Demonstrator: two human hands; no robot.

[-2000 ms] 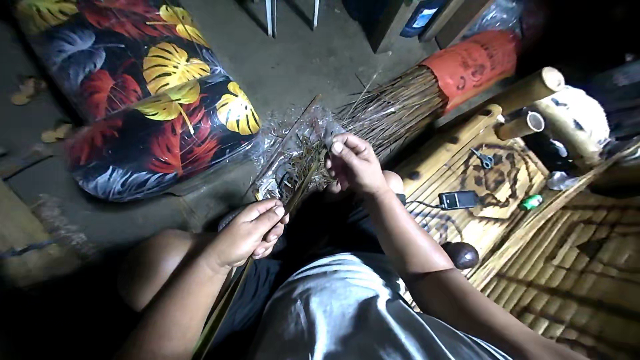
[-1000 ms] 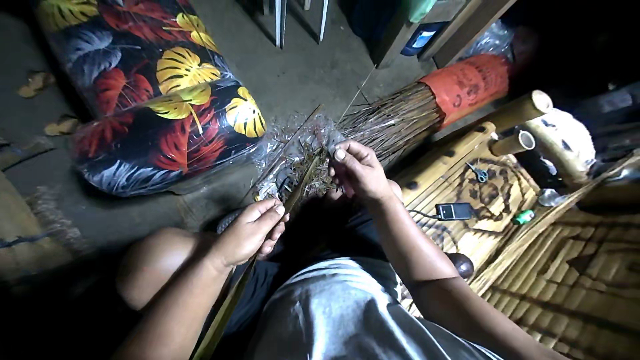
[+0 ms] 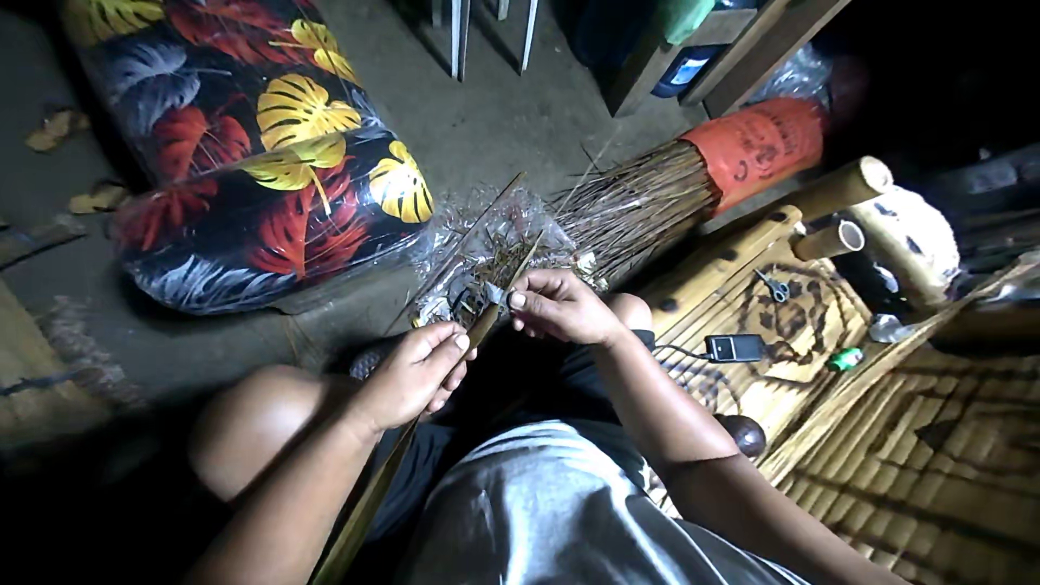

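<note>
A long, narrow palm-type leaf strip point(image 3: 481, 327) runs diagonally across my lap, its tip pointing up and away. My left hand point(image 3: 422, 370) is closed around the strip below its upper end. Against the strip, just above that hand, my right hand point(image 3: 562, 307) pinches a small metal blade point(image 3: 495, 294) between thumb and fingers. Beyond both hands, a clear plastic bag point(image 3: 528, 215) holds thin leaf scraps. A bundle of thin sticks point(image 3: 638, 203) lies behind it, its far end wrapped in an orange sack point(image 3: 760, 150) that bears writing.
A plastic-wrapped cushion point(image 3: 301, 162) with a leaf print lies at the left. To my right, a bamboo bench point(image 3: 691, 305) carries scissors point(image 3: 772, 286), a black device point(image 3: 734, 348) with a cable and a small green object point(image 3: 846, 359). Chair legs point(image 3: 460, 36) stand ahead.
The blade, not plain to see before, now shows at the strip between my hands. Both hands remain close together in about the same place.
</note>
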